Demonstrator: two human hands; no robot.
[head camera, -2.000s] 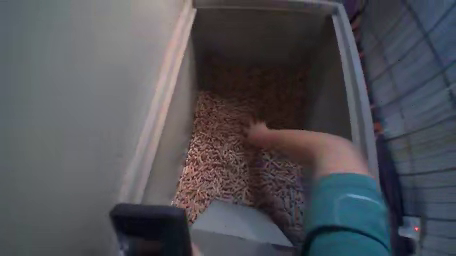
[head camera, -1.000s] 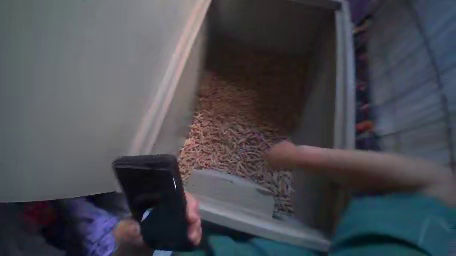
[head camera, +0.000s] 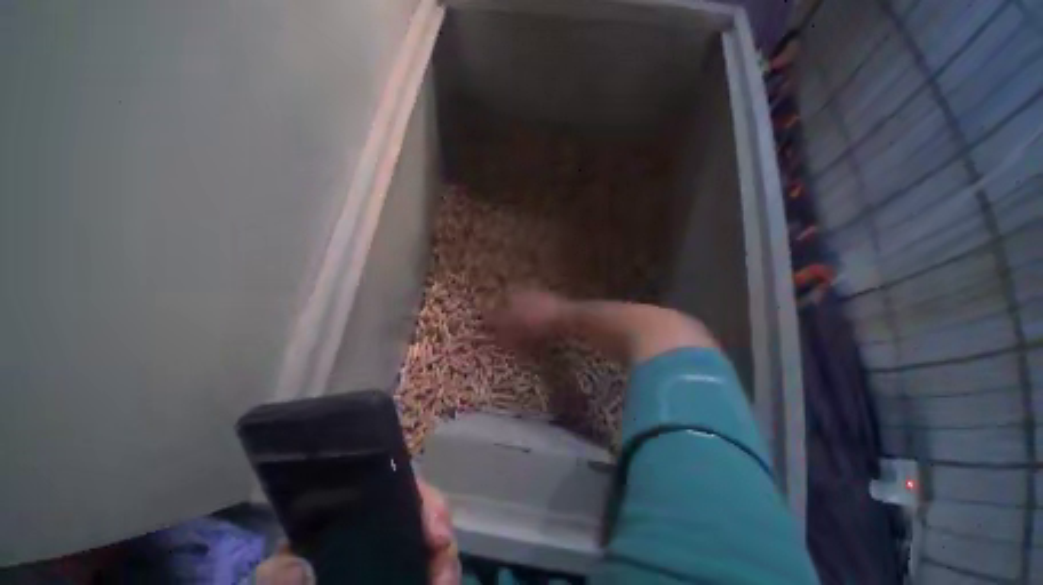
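Note:
My left hand (head camera: 432, 535) holds a black smartphone (head camera: 343, 491) upright over the near left corner of the hopper; its screen side is dark. My right hand (head camera: 532, 320), blurred, reaches into the grey fuel hopper (head camera: 764, 229) at the surface of the tan-brown wood pellets (head camera: 458, 360). Its fingers are too blurred to make out. My right forearm, in a teal sleeve, crosses the near right part of the hopper. The pellets at the far end lie in shadow.
A large plain grey panel (head camera: 172, 251), perhaps the lid, stands along the left side. A grey ledge (head camera: 515, 457) is inside the near end. Ribbed pale sheeting (head camera: 949, 229) runs along the right, with a small white box (head camera: 898, 482) showing a red light. Purple cloth (head camera: 212, 552) is at lower left.
My right hand has moved left and farther into the hopper, over the pellets, since one second ago. The phone sits slightly lower in the picture. The camera view has shifted.

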